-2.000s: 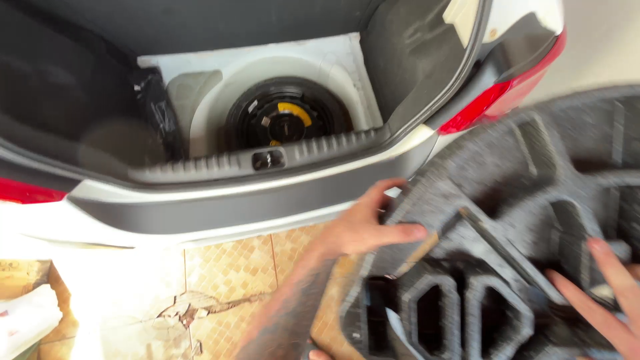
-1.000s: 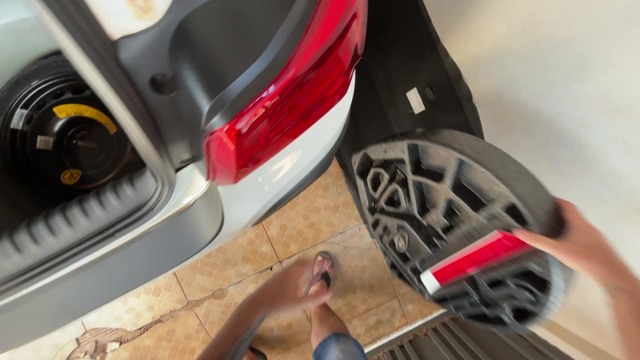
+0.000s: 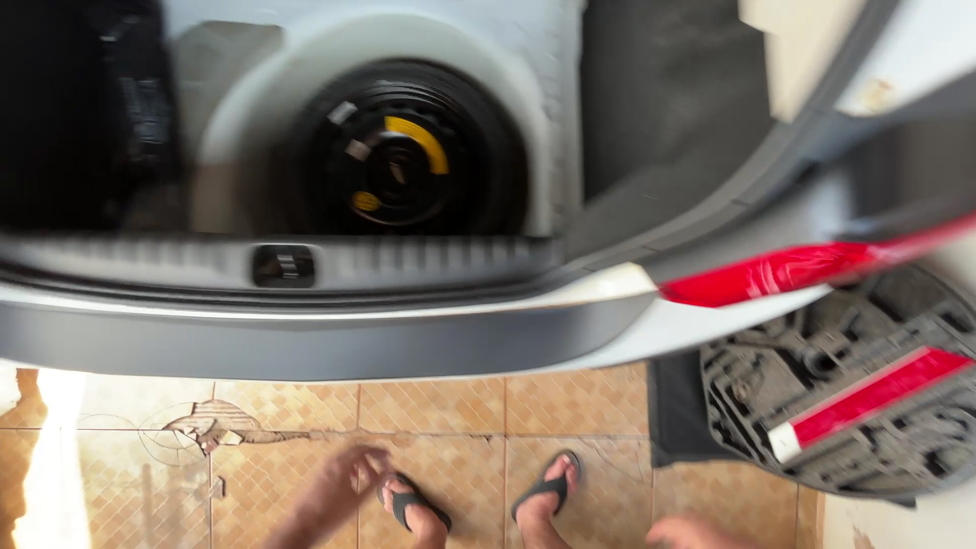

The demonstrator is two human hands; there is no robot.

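Observation:
My left hand [image 3: 354, 476], blurred, hangs over the tiled floor below the bumper with nothing seen in it. At the bottom edge, my right hand [image 3: 690, 531] is partly cut off by the frame; no object shows in it. A black spare wheel [image 3: 412, 160] with yellow labels lies in the round well of the open car boot. On the right, a dark moulded boot organizer tray [image 3: 827, 381], holding a red and white item [image 3: 877, 396], rests against a black panel [image 3: 675, 412] beside the wall.
The rear bumper [image 3: 320, 339] and the boot sill with its latch [image 3: 284, 266] cross the view. A red tail light [image 3: 770, 271] juts out at the right. My feet in flip-flops [image 3: 550, 484] stand on floor tiles, with a broken tile [image 3: 213, 423] to their left.
My right hand held the moulded tray one second ago and has let go of it; the tray now stands at the right. The view has swung back to the boot.

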